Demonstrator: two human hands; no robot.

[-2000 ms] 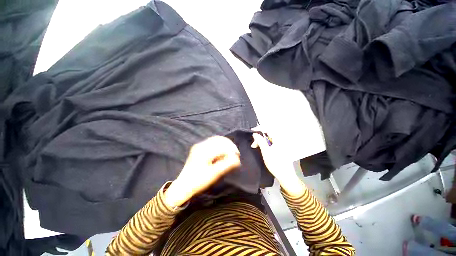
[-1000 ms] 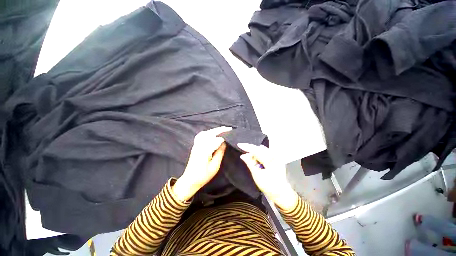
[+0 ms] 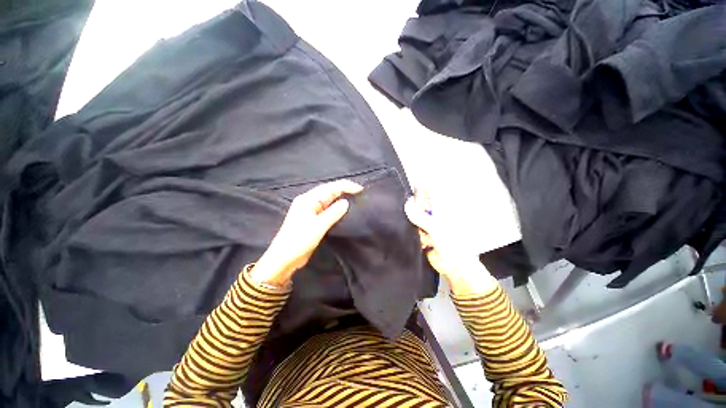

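A dark garment [image 3: 215,135] lies spread and wrinkled over the white top, with a straight seam line running towards its right edge. Its near right corner hangs folded towards my body. My left hand [image 3: 318,211] pinches the cloth beside the seam line between thumb and fingers. My right hand [image 3: 434,231] is at the garment's right edge, fingers curled round a small tool with a blue part, likely thread snips [image 3: 428,213]; most of it is hidden in the hand.
A large crumpled heap of dark garments [image 3: 589,135] lies on the right. Dark cloth [image 3: 32,80] hangs at the left edge. White tabletop [image 3: 470,187] shows between garment and heap. A pale floor [image 3: 605,351] and a person's legs [image 3: 692,362] show at lower right.
Both hands have moved up along the garment's right edge, the left also a little leftward. The folded corner now hangs lower towards my body, and the hands are farther apart.
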